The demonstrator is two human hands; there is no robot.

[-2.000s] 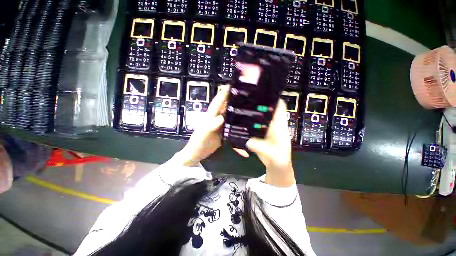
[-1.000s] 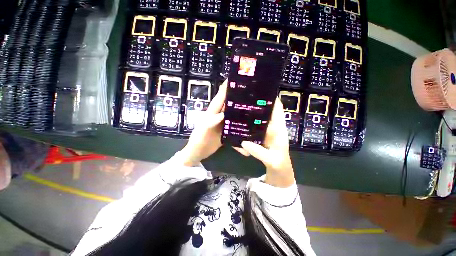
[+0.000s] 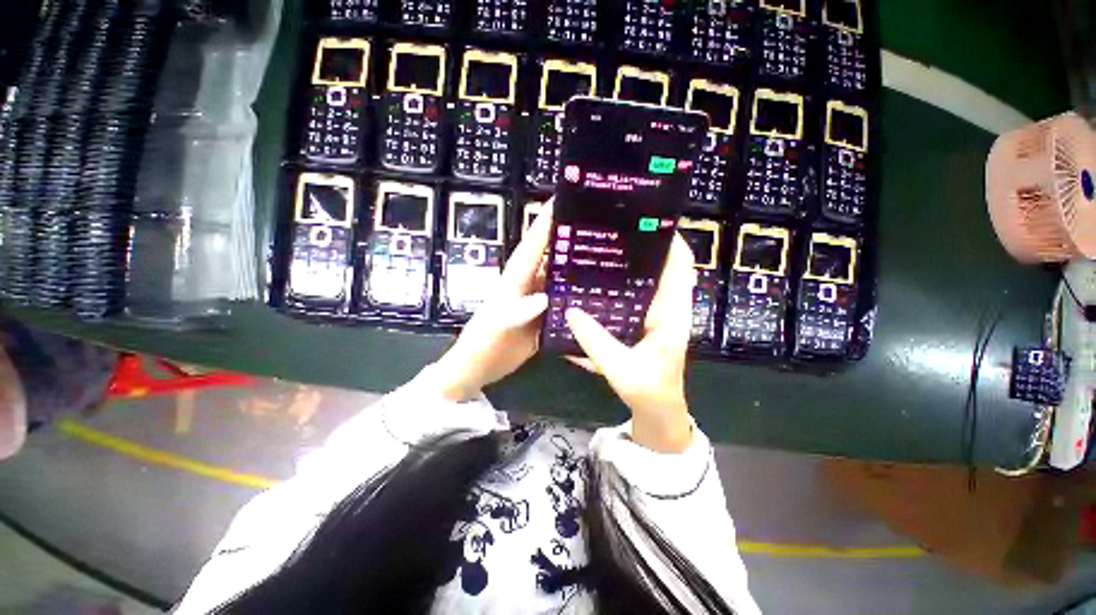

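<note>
A large smartphone point(image 3: 619, 204) with a dark lit chat screen and an on-screen keyboard at its bottom is held upright over the phone tray. My left hand point(image 3: 499, 318) grips its left edge and lower corner. My right hand point(image 3: 649, 348) holds its right edge, with the thumb over the lower left of the screen. The black phone tray point(image 3: 577, 344) lies flat behind it with three rows of keypad phones point(image 3: 415, 108), gold-edged screens and pale keys. The smartphone and hands hide some phones in the middle.
Ridged stacked trays point(image 3: 72, 156) and a clear plastic tray point(image 3: 198, 180) lie at left. A pink fan point(image 3: 1036, 190), a white power strip point(image 3: 1073, 415), a small keypad piece point(image 3: 1038, 375) and dark cables are at right. A person's arm point(image 3: 54, 366) shows at lower left.
The smartphone screen's chat content has shifted up and a keyboard now shows at its bottom. The right thumb has moved up and left onto it. Both hands still hold the smartphone.
</note>
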